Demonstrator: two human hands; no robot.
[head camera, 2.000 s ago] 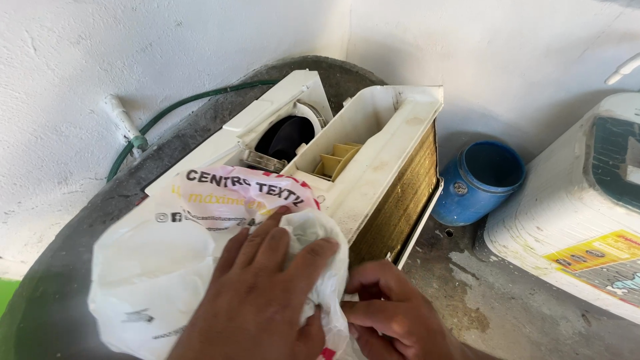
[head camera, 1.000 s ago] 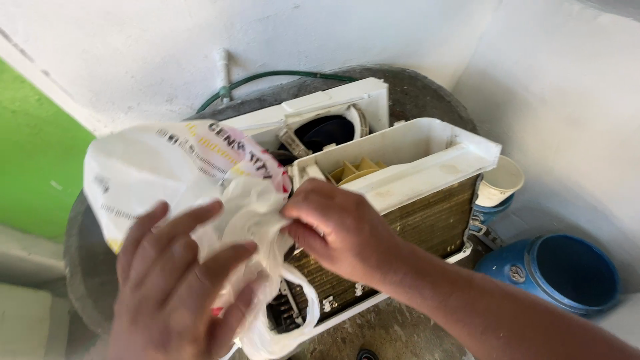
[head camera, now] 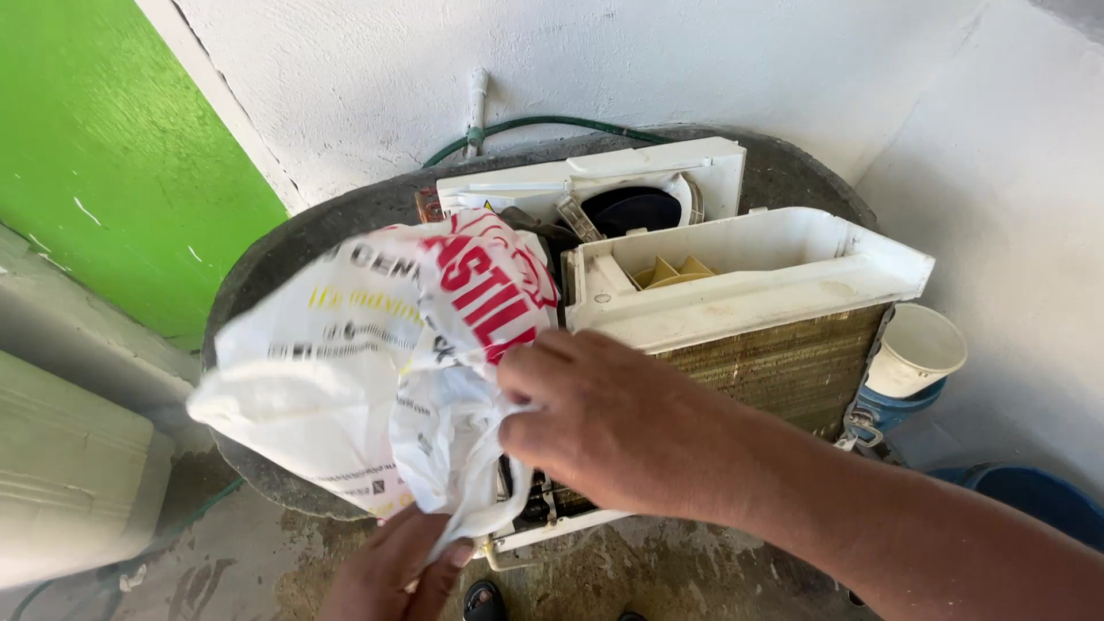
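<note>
A white printed plastic bag point(head camera: 345, 362) lies over the left part of an opened air conditioner, its handles bunched toward me. My right hand point(head camera: 595, 414) grips the gathered plastic on the bag's right side. Below it, my left hand point(head camera: 401, 569) pinches the lower handle strip between thumb and fingers. To the right is the unit's white housing point(head camera: 750, 293), with a yellowish fan wheel point(head camera: 673, 272) inside and a dirty finned coil point(head camera: 776, 371) on its near side. Behind stands a white panel point(head camera: 595, 177) with a dark round opening. The bag hides part of the unit.
The unit rests on a dark stone-like slab point(head camera: 302, 233) against a white wall. A green hose point(head camera: 552, 121) runs from a pipe point(head camera: 477, 108). At right are a white bucket point(head camera: 916, 349) and a blue barrel point(head camera: 1035, 500); at left, a pale appliance-like body point(head camera: 69, 466). A sandal point(head camera: 485, 601) shows below.
My left hand has gone from spread fingers to pinching the bag's handle, low down. My right hand keeps its grip on the plastic. The view has swung left.
</note>
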